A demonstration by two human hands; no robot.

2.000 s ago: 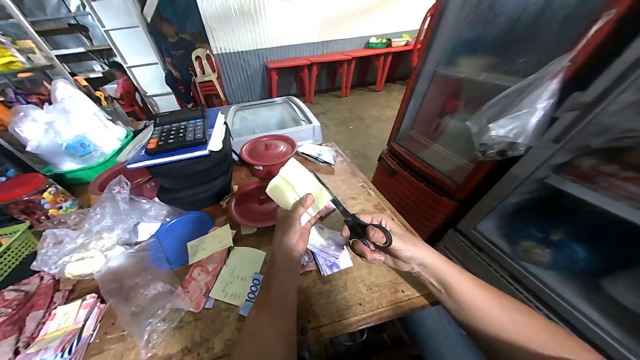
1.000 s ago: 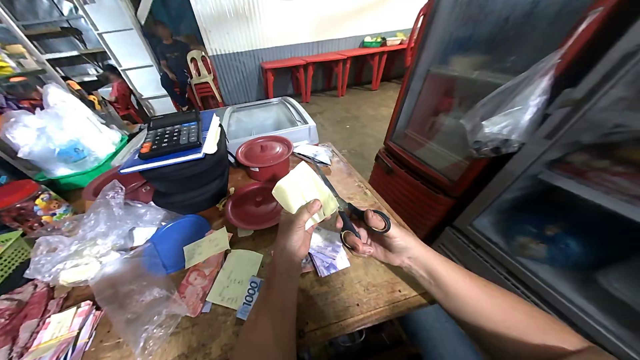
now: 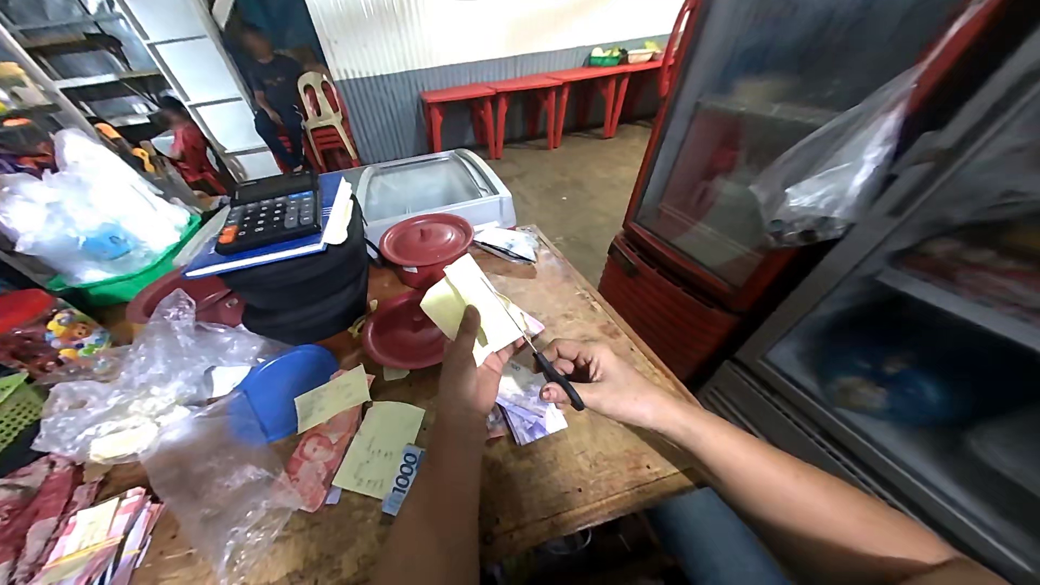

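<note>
My left hand (image 3: 475,366) holds a pale yellow sheet of paper (image 3: 463,305) up over the wooden table (image 3: 601,479), thumb on its face. In my right hand (image 3: 597,378) is a pair of scissors with black handles (image 3: 559,382); the blades lie along the paper's right part. Below the hands rest purple banknotes (image 3: 532,414). To the left are handwritten yellow notes (image 3: 380,448), a red banknote (image 3: 323,455) and a blue strip marked 1000 (image 3: 402,481). Behind the paper are a maroon lid (image 3: 405,331) and a lidded maroon pot (image 3: 426,244).
A calculator (image 3: 272,215) sits on a blue book over a black container (image 3: 305,292). Plastic bags (image 3: 138,390), a blue plastic dish (image 3: 288,382) and bundled notes (image 3: 97,536) lie left. A red-framed glass-door refrigerator (image 3: 691,195) stands right. Two people (image 3: 276,89) are in the background.
The scissors have turned in my right hand: their handle loops stood spread apart earlier, and now one black handle shows edge-on, with the blades against the paper.
</note>
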